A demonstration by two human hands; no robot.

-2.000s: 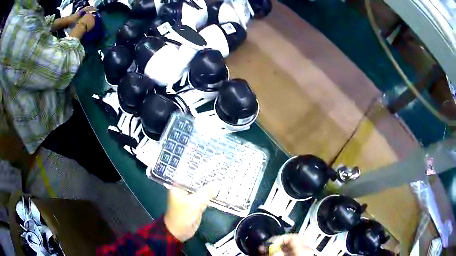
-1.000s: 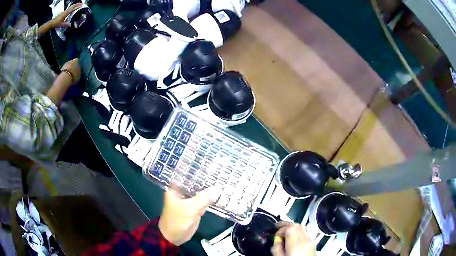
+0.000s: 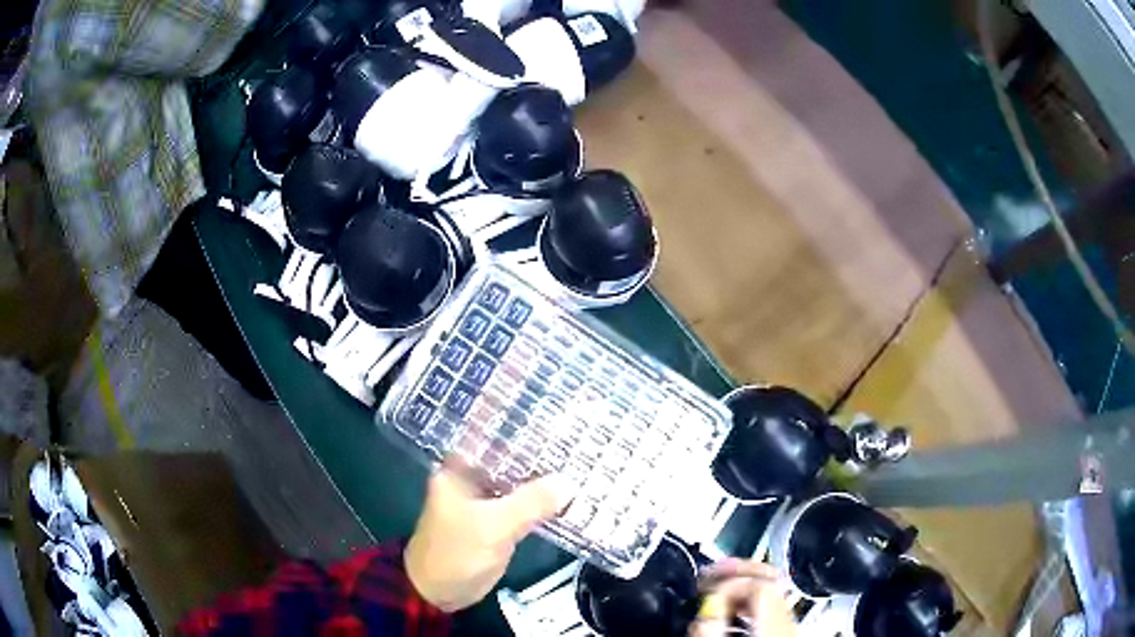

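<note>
My left hand [image 3: 479, 529] holds a flat clear tray [image 3: 560, 417] by its near edge, thumb on top. Dark squares in rows show at the tray's left end; the rest shines with glare. My right hand [image 3: 744, 600] is at the bottom edge, partly cut off, beside a black camera head [image 3: 641, 595] in a white housing. A small yellow item [image 3: 712, 610] shows at its fingertips; whether it is gripped is unclear. More black camera heads [image 3: 841, 544] stand to the right.
Several white-and-black cameras [image 3: 396, 265] crowd the green bench at upper left. Brown cardboard [image 3: 797, 212] covers the right part. A grey post [image 3: 1008, 473] with a shiny metal piece [image 3: 879, 442] stands at right. A person's checked sleeve [image 3: 112, 137] is at upper left. A box of white parts [image 3: 81, 560] is lower left.
The tray and my left hand have moved slightly right, and the tray now overlaps the edge of a camera head. My right hand stays by the lower camera head. The other person's hands have left the view.
</note>
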